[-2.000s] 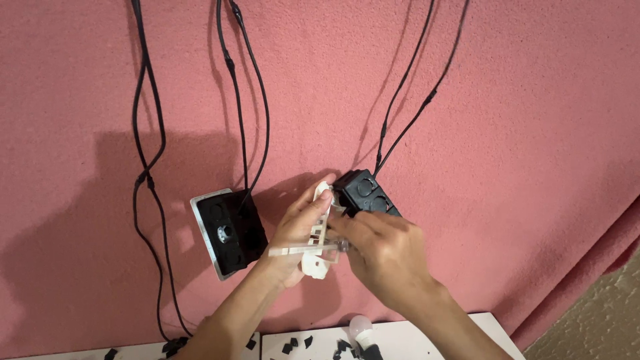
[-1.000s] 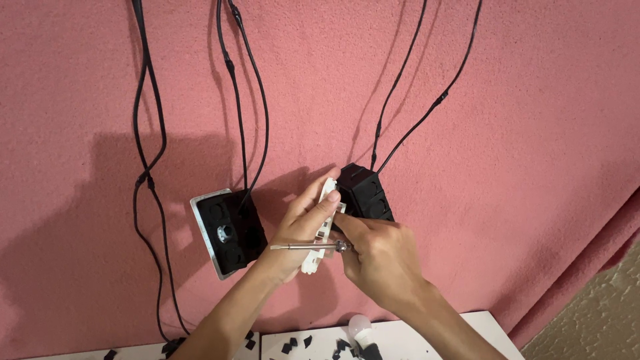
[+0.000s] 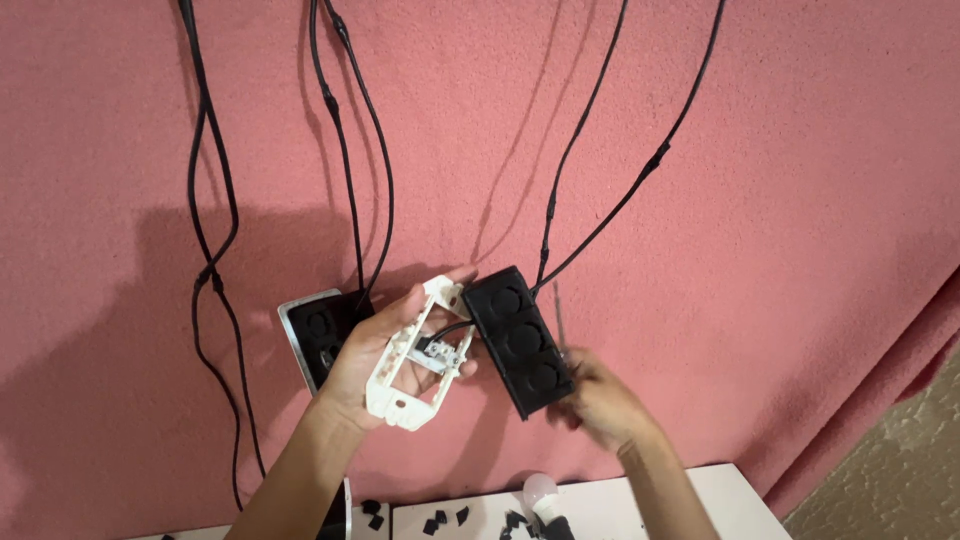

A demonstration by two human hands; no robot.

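Observation:
My left hand point(image 3: 367, 360) holds a white plastic mounting frame point(image 3: 401, 405) with a small white switch or socket module point(image 3: 435, 351) in its opening. A short black wire runs from that module to a black plastic electrical box point(image 3: 519, 341) just right of the frame. At the box's lower right edge is my right hand point(image 3: 600, 401), partly hidden behind it, with a thin metal screwdriver point(image 3: 560, 319) pointing up from the fingers. Two black cables point(image 3: 592, 225) reach the box from above. Behind my left hand sits a second black box point(image 3: 319, 322) with a silvery edge.
Black cables point(image 3: 214, 187) with taped joints hang along the pink wall point(image 3: 450, 135). On the white surface point(image 3: 600, 502) below lie a light bulb point(image 3: 540, 491) and several black scraps point(image 3: 435, 521). A pink ledge point(image 3: 862, 390) slopes at the right beside a rough beige surface point(image 3: 885, 465).
The white frame has turned its open face toward the view. My right hand has moved right, away from the frame to the black box's lower right side, and the screwdriver now points up.

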